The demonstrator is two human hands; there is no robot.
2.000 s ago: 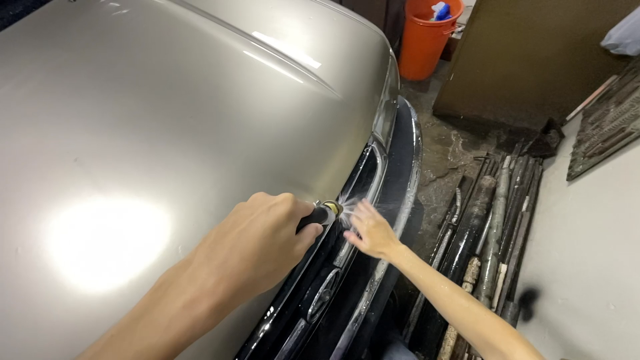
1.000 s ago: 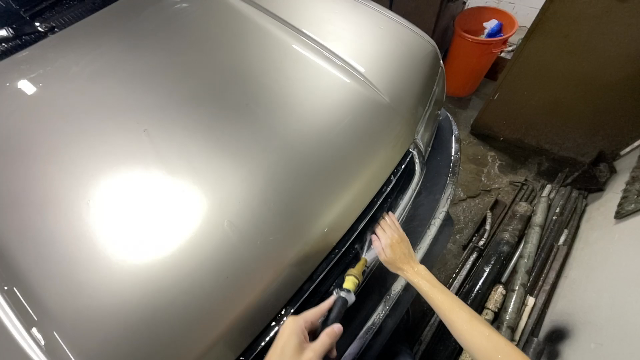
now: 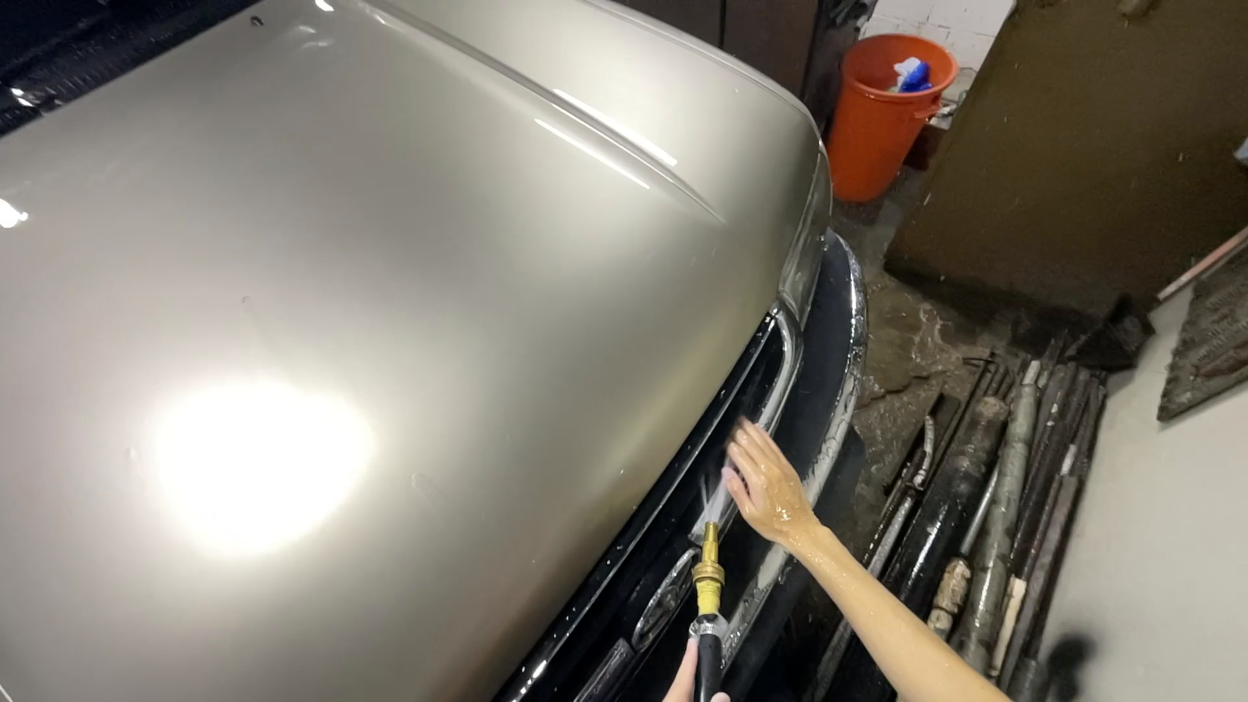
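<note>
My left hand [image 3: 685, 678], mostly cut off by the bottom edge, holds a black hose with a brass spray nozzle [image 3: 710, 565]. Water sprays from the tip toward the chrome-edged front grille [image 3: 780, 375] of a car. My right hand [image 3: 765, 483], wet and with nothing in it, is at the grille just beyond the nozzle, fingers extended and slightly blurred; whether they touch the grille is unclear. The champagne-coloured hood [image 3: 439, 341] spreads to the left. An oval emblem [image 3: 666, 600] sits on the grille left of the nozzle.
The wet bumper [image 3: 843, 322] curves along the car's front. Several pipes and poles [image 3: 975, 517] lie on the wet floor at the right, beside a pale wall [image 3: 1150, 546]. An orange bucket [image 3: 868, 136] with a blue and white item stands near a brown panel [image 3: 1082, 146].
My left hand with the nozzle has moved back from the grille's far part toward me, lower in view. My right hand stays near the spray, along the grille. The view has shifted.
</note>
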